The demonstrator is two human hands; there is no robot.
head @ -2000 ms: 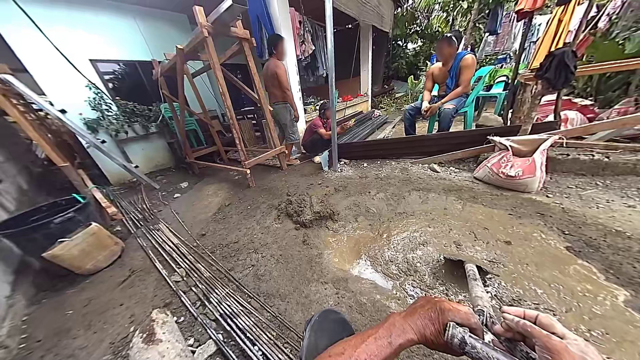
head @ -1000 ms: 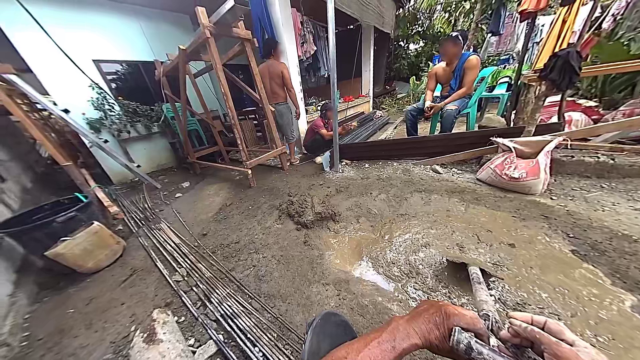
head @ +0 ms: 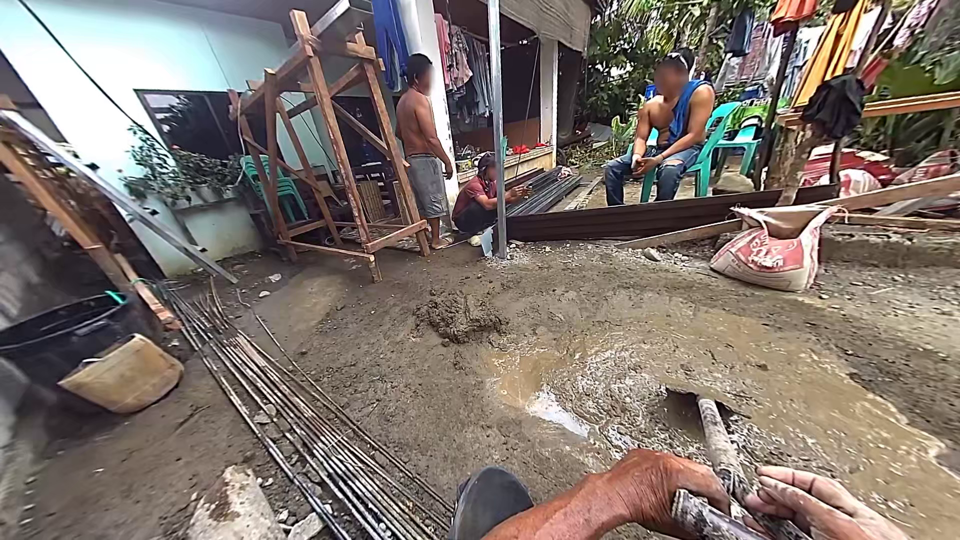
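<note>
A shovel (head: 720, 442) with a mortar-smeared shaft reaches down into wet mortar (head: 622, 390) at the lower right, its blade partly sunk in the mix. My left hand (head: 667, 487) is closed around the shovel's handle end. Beside it, my right hand (head: 810, 502) lies against the handle with its fingers extended and slightly bent; how firmly it grips cannot be told. A small heap of mortar (head: 459, 316) sits farther off on the muddy ground. The toe of a dark boot (head: 489, 499) shows at the bottom.
Steel rebars (head: 300, 420) lie along the left, near a black tub (head: 60, 322) and a cut plastic container (head: 124, 375). Beyond stand a wooden frame (head: 330, 135), a metal post (head: 496, 127), a cement bag (head: 772, 255) and several people, one seated (head: 667, 135).
The standing person near the wooden frame has turned and changed arm position. My hands and the shovel stay in nearly the same place.
</note>
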